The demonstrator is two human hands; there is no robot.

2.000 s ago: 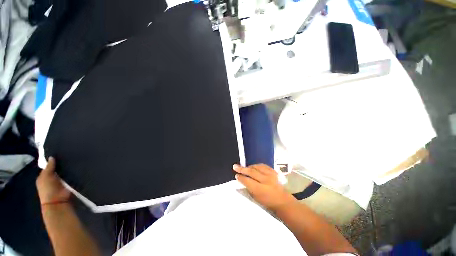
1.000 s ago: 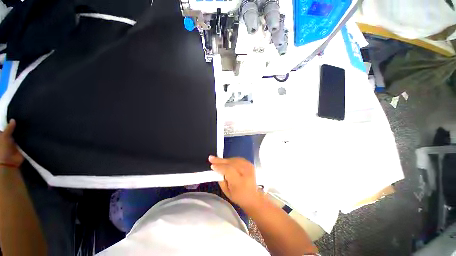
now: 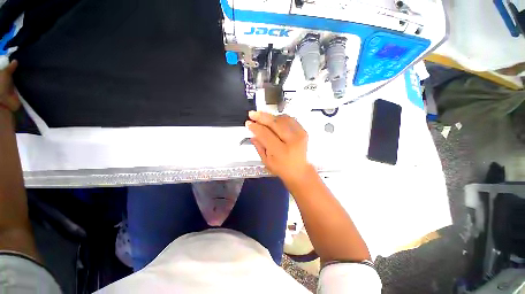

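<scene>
A black fabric panel (image 3: 132, 69) lies on the white machine table with the white backing panel (image 3: 34, 115) showing as a rim at its lower left. Its right edge runs up to the needle area (image 3: 266, 72) of the overlock machine (image 3: 322, 26). My right hand (image 3: 280, 140) holds the panel's near right corner, just in front of the presser foot. My left hand (image 3: 8, 89) is at the panel's left edge, partly cut off by the picture's rim, with fingers on the edge.
A mobile phone (image 3: 384, 131) lies right of the machine head. The table-edge ruler (image 3: 144, 175) runs along the near edge. White cut panels (image 3: 374, 212) hang at the lower right. A grey metal frame (image 3: 489, 189) stands at far right.
The panel has moved away from me towards the machine, and both hands have moved forward with it. The table's near edge and ruler have come into view. The camera view has shifted too.
</scene>
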